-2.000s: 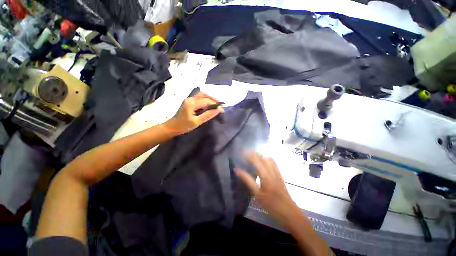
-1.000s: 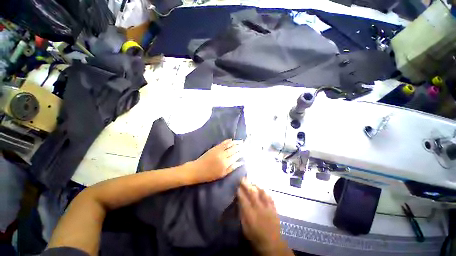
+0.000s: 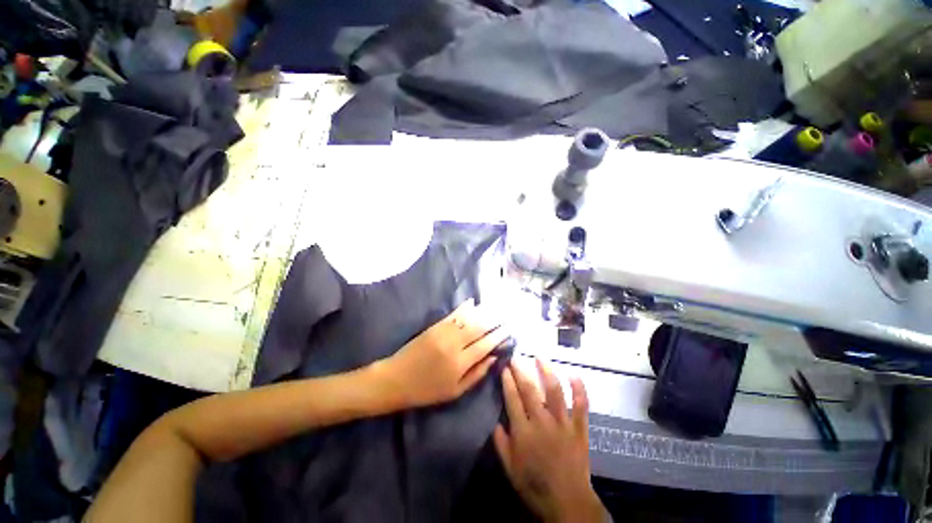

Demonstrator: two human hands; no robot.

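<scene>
A dark grey garment panel (image 3: pixel 373 342) with a curved cut-out edge lies on the white table, left of the sewing machine's needle area (image 3: pixel 572 306). Its right edge is beside the brightly lit needle area. My left hand (image 3: pixel 439 358) lies flat on the panel, fingertips near its right edge. My right hand (image 3: pixel 542 429) is just right of it at the same edge, fingers somewhat spread, fingertips on the cloth edge and table. Whether the fingers pinch the cloth is hard to tell. The panel's lower part hangs toward my body.
The white machine arm (image 3: pixel 756 245) spans the right. A black smartphone (image 3: pixel 698 380) and dark snips (image 3: pixel 814 409) lie in front of it. A measuring tape (image 3: pixel 715 457) runs along the front edge. Grey cloth lies behind (image 3: pixel 531 72) and heaped left (image 3: pixel 133 184). Thread cones (image 3: pixel 809 140) stand behind the arm.
The panel, earlier bunched between the hands, now lies flatter beside the needle area. My left hand has come down from the panel's top to its right edge, beside my right hand. The view has shifted.
</scene>
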